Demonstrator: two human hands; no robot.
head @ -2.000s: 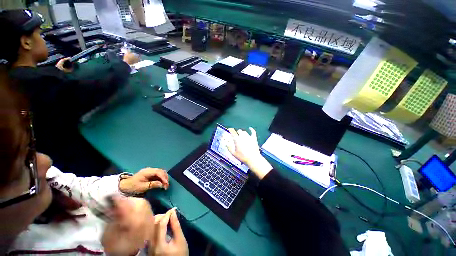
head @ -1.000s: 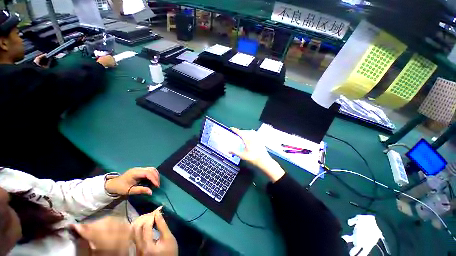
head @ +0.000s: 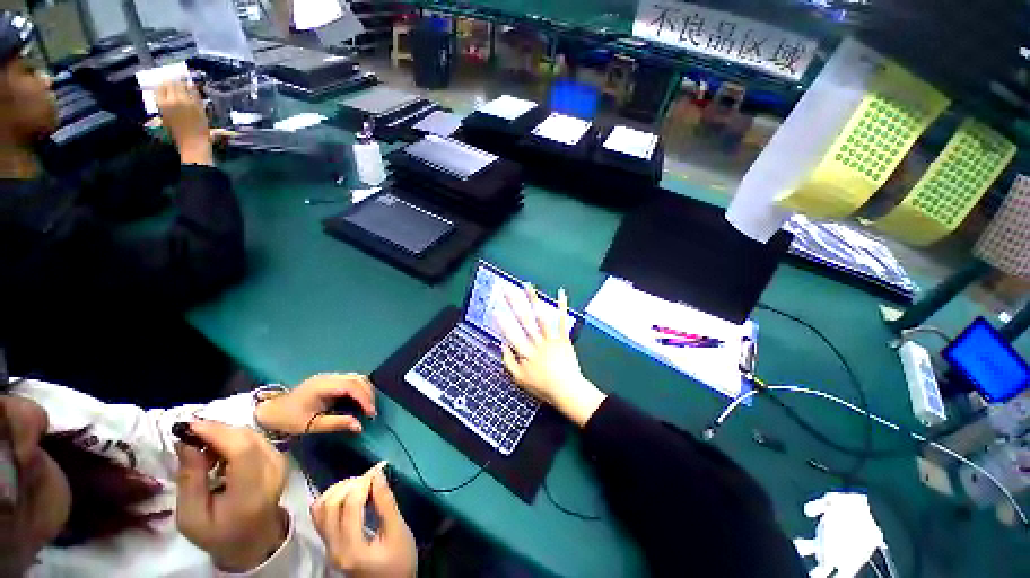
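A small mini laptop (head: 474, 384) stands open on a black mat (head: 531, 469), with its keyboard towards the lower left and its screen (head: 483, 300) lit with a pale window. My right hand (head: 550, 359), in a black sleeve, lies over the screen with fingers spread and empty. It hides much of the screen's right part; whether all fingertips touch cannot be told. My left hand (head: 367, 528) is at the bottom edge, partly cut off, with its fingertips pinching a small dark object whose kind is unclear.
A person in a white top at lower left has both hands (head: 328, 404) near the bench edge, with a black cable. Another person in black sits behind. Stacked dark slabs (head: 452, 164), a bottle (head: 368, 161), a clipboard (head: 666, 339) with pens, a white glove (head: 841, 536) and cables surround.
My right hand has moved from the screen's right side to across its middle, fingers now spread. The person in black has raised a hand with a white item. The view has shifted slightly.
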